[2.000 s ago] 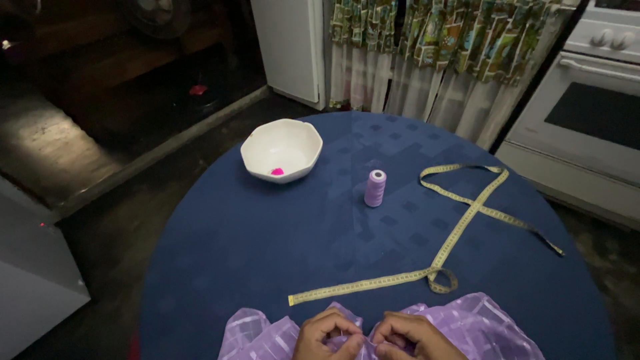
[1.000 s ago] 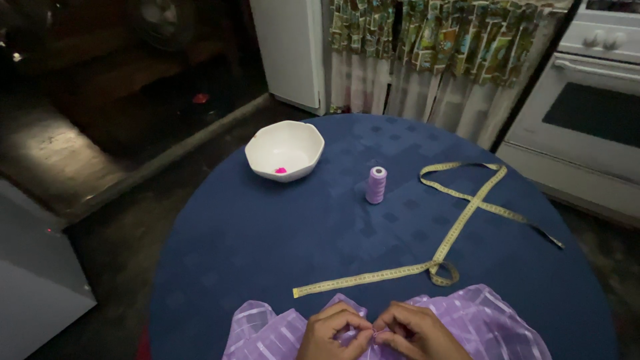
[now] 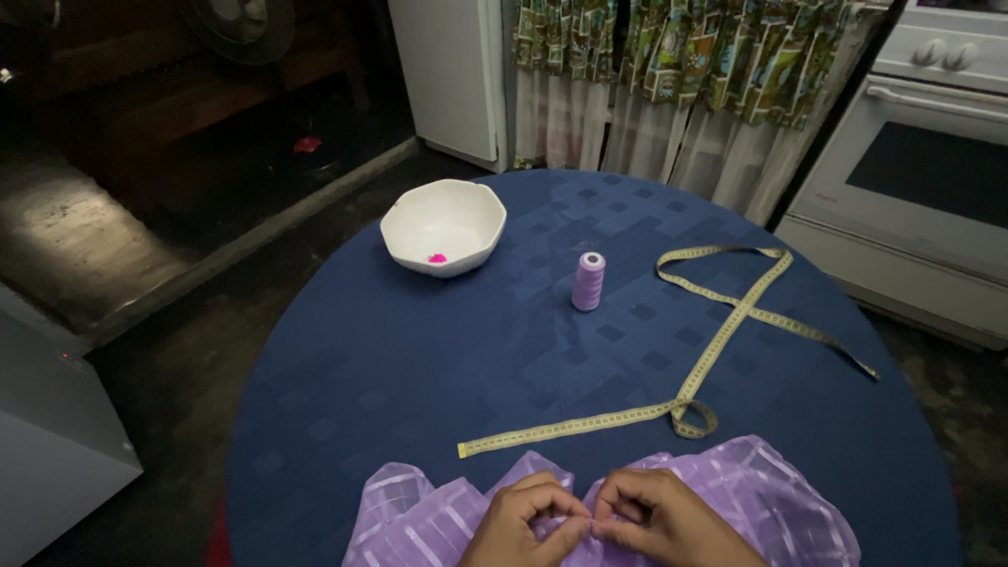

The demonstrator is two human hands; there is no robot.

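Observation:
Sheer lilac fabric with pale stripes [image 3: 433, 520] lies gathered along the near edge of the table. My left hand [image 3: 531, 524] pinches it between thumb and fingers. Close beside it, my right hand [image 3: 657, 516] pinches the same fabric, and the fingertips of both hands nearly meet. Whether a needle or thread is between them cannot be told. A spool of lilac thread [image 3: 588, 282] stands upright beyond the hands. The yellow measuring tape [image 3: 571, 428] lies crossed and looped on the table, with one end just beyond the fabric.
The round table bears a blue tablecloth [image 3: 378, 378]. A white angular bowl [image 3: 445, 224] with a small bright pink item [image 3: 437, 258] inside stands at the back left. Beyond the table are patterned curtains [image 3: 685, 55], a white oven [image 3: 913, 173] at the right and a white cabinet or appliance [image 3: 453, 75].

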